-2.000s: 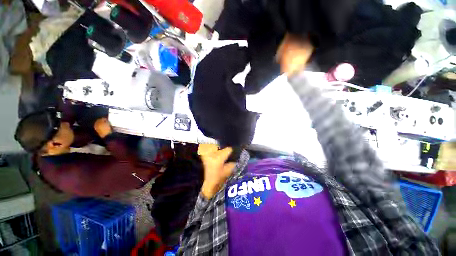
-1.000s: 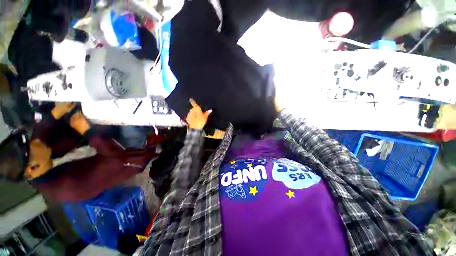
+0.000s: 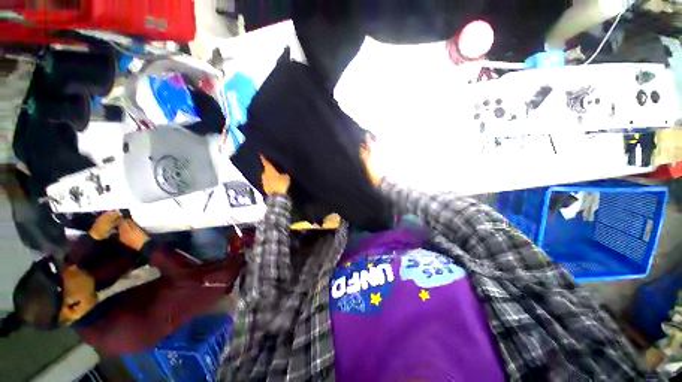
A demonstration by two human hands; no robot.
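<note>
A black garment [image 3: 310, 134] lies folded over the white table [image 3: 419, 97], with its near end at the table's front edge by my chest. My left hand [image 3: 275, 179] is on the left part of the garment, with fingers pointing up on the cloth; whether they pinch it is unclear. My right hand [image 3: 370, 160] is at the garment's right edge, its fingers partly hidden by the cloth; it seems to hold that edge.
A white sewing machine [image 3: 561, 101] stands at the right and another machine [image 3: 168, 164] at the left. A blue crate [image 3: 602, 231] is on the floor at right. A person in maroon [image 3: 149, 298] sits at left. A round container [image 3: 475, 39] and dark cloth lie at the back.
My right hand has come back from the far pile to the garment's right edge. My left hand has moved up onto the cloth. The garment now lies flatter in front of me.
</note>
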